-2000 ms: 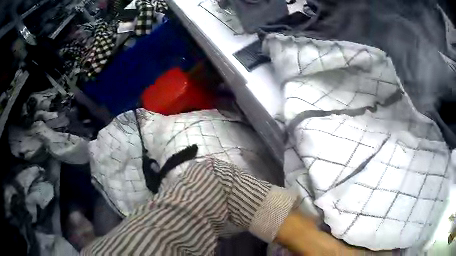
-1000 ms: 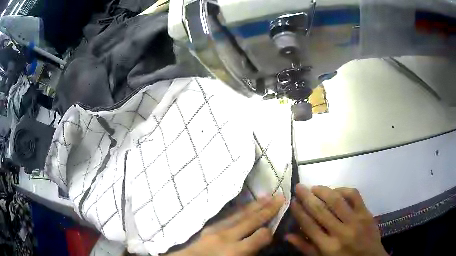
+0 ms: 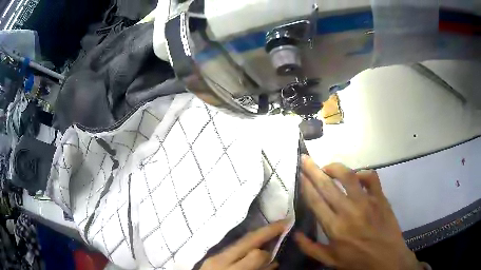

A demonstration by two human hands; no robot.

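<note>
White quilted lining (image 3: pixel 184 174) with dark diamond stitch lines lies on the machine bed, its right edge running up under the sewing machine head (image 3: pixel 237 58). Grey shell fabric (image 3: pixel 118 79) lies behind it at the upper left, and dark cloth also shows under the lining edge between my hands. My left hand (image 3: pixel 248 248) lies at the bottom, fingers on the lining edge. My right hand (image 3: pixel 353 211) lies flat on the dark strip along that edge, its fingertips just below the presser foot area. The needle itself is lost in glare.
A small yellow-orange piece (image 3: pixel 332 109) sits right of the needle area. A ruler-like tape (image 3: pixel 443 224) runs along the table's front edge. A grey object with a round pattern (image 3: pixel 32 162) is at the left. Something red (image 3: pixel 89 260) shows at the lower left.
My right hand has moved up along the edge, closer to the needle area. My left hand has shifted slightly down. Two seconds ago, the view was turned left, towards a striped sleeve and a red object.
</note>
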